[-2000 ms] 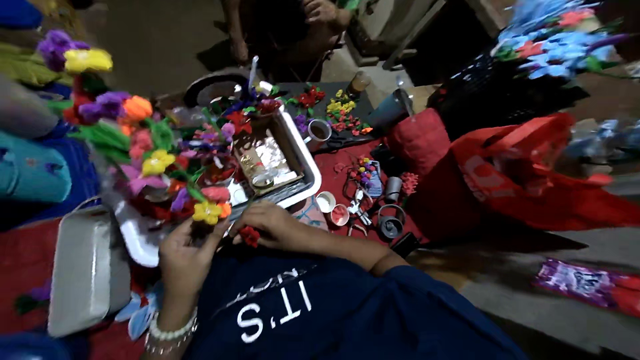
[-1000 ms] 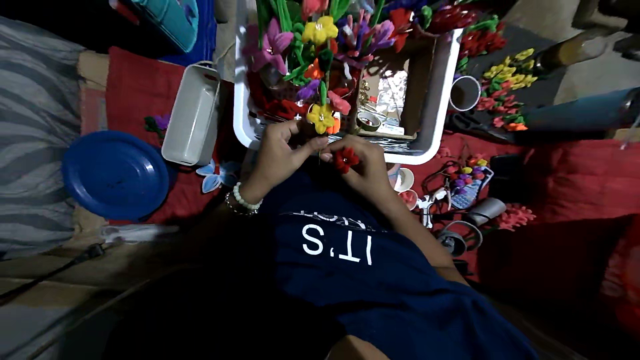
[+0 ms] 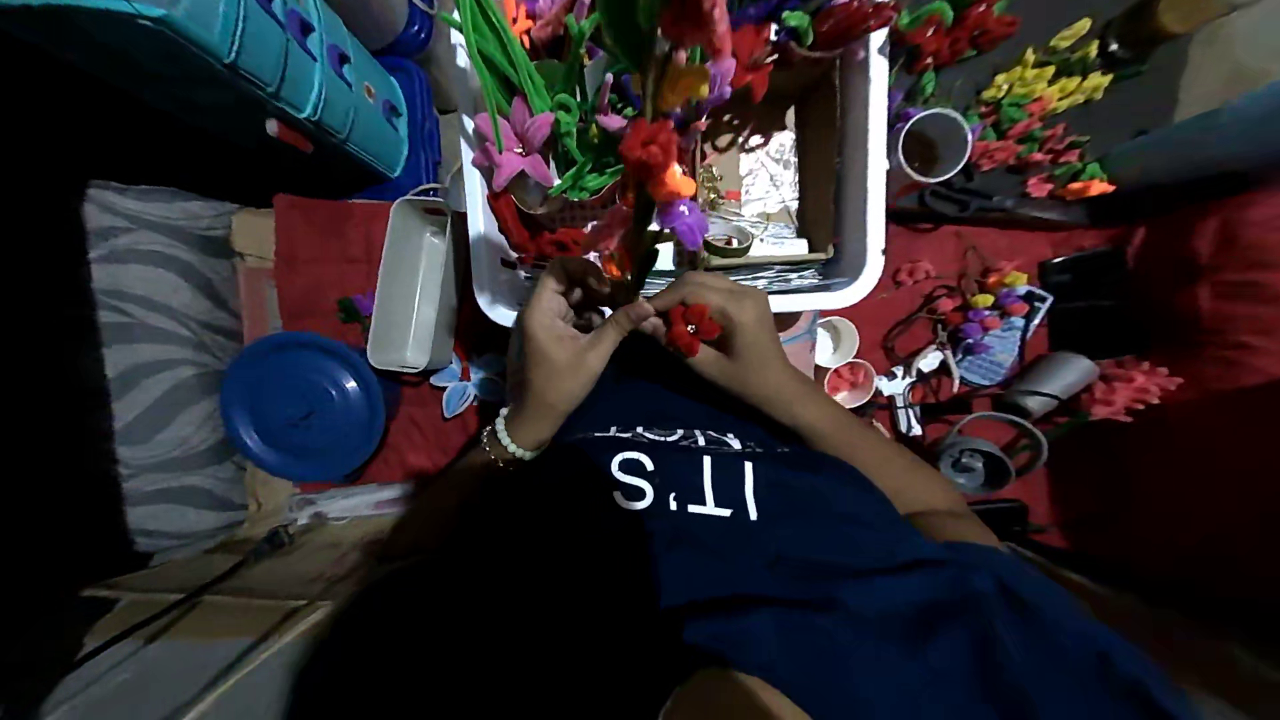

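My left hand [image 3: 565,350], with a beaded bracelet on its wrist, pinches the lower end of a tall stem of pipe-cleaner flowers. A red bloom [image 3: 648,148], an orange one and a purple one [image 3: 684,222] show along that stem. My right hand [image 3: 735,325] meets the left fingertips and holds a small red flower [image 3: 692,328] with a pale centre between its fingers. Both hands are at the near edge of a white plastic tub [image 3: 858,290], in front of my dark shirt. A pink flower [image 3: 517,143] stands inside the tub.
Left lie a grey oblong container [image 3: 412,290], a blue round lid or plate [image 3: 302,406] and a light blue flower [image 3: 466,386]. On the right are small white cups [image 3: 836,341], a white glue gun or similar tool [image 3: 908,390], a metal cylinder [image 3: 1052,384], dark scissors [image 3: 960,203] and a cup [image 3: 932,145].
The view has turned greatly downward since two seconds ago. A taller stem with red, orange and purple blooms now rises from my left hand. The red flower remains at my right hand.
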